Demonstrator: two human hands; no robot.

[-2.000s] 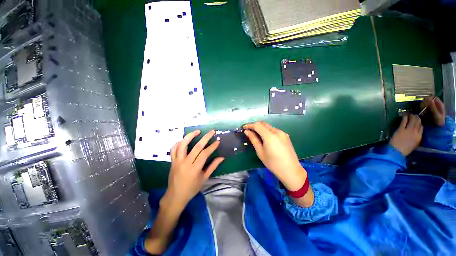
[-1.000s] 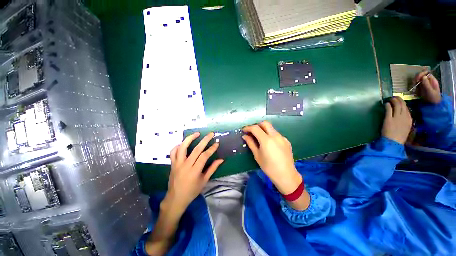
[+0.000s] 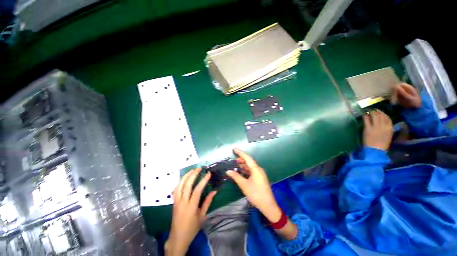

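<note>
A black-covered circuit board (image 3: 221, 171) lies at the bench's near edge between my hands. My left hand (image 3: 189, 202) has its fingertips on the board's left end, thumb apart. My right hand (image 3: 254, 182) grips the board's right end between thumb and fingers. The fingertips hide the board's ends, and the view is slightly blurred. A long white backing sheet (image 3: 163, 135) with small black specks lies left of my hands. One finished board (image 3: 261, 131) and another finished board (image 3: 264, 106) lie beyond my right hand.
A stack of grey-tan sheets with yellow edges (image 3: 255, 59) in clear plastic stands at the far side. Clear component trays (image 3: 100, 200) are stacked at left. At right, a neighbour's hands (image 3: 378, 129) are beside a single tan sheet (image 3: 373, 86). A white object (image 3: 430, 75) lies beyond.
The view has shifted, so bench items appear lower, with more of the far side visible. My right hand's thumb and fingers have moved around the board's right end.
</note>
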